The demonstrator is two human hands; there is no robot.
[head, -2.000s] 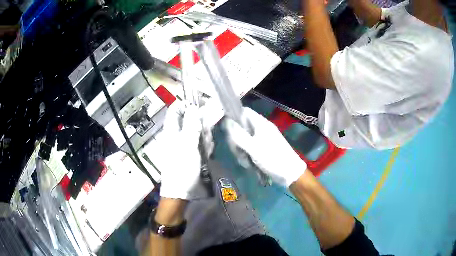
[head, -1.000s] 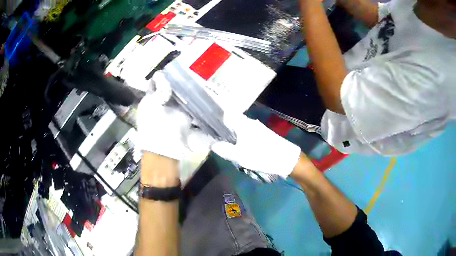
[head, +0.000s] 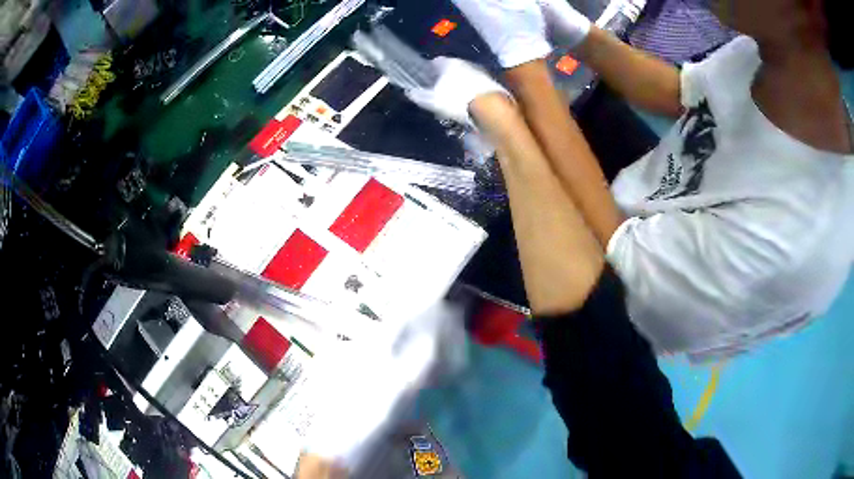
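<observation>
My right hand (head: 463, 92), in a white glove, is stretched out over the far side of the bench. It is shut on a silver-grey metal profile piece (head: 393, 62), blurred, perhaps more than one. My left hand (head: 389, 379), also white-gloved, is low in the middle and badly blurred; its fingers and any content cannot be made out. Several long profiles (head: 375, 166) lie across the white printed sheet (head: 440, 229). Another profile (head: 272, 294) lies beside the black screwdriver (head: 169, 271).
A pale grey parts box (head: 178, 370) is at lower left, with black cord and dark parts around it. More profiles (head: 304, 45) lie on the green bench beyond. A blue crate (head: 28, 136) is far left. A white-gloved coworker (head: 740, 215) reaches in close on the right.
My right hand has moved forward and away over the bench with the profile piece. My left hand has parted from it and dropped lower and nearer. The view has shifted, showing more of the far bench.
</observation>
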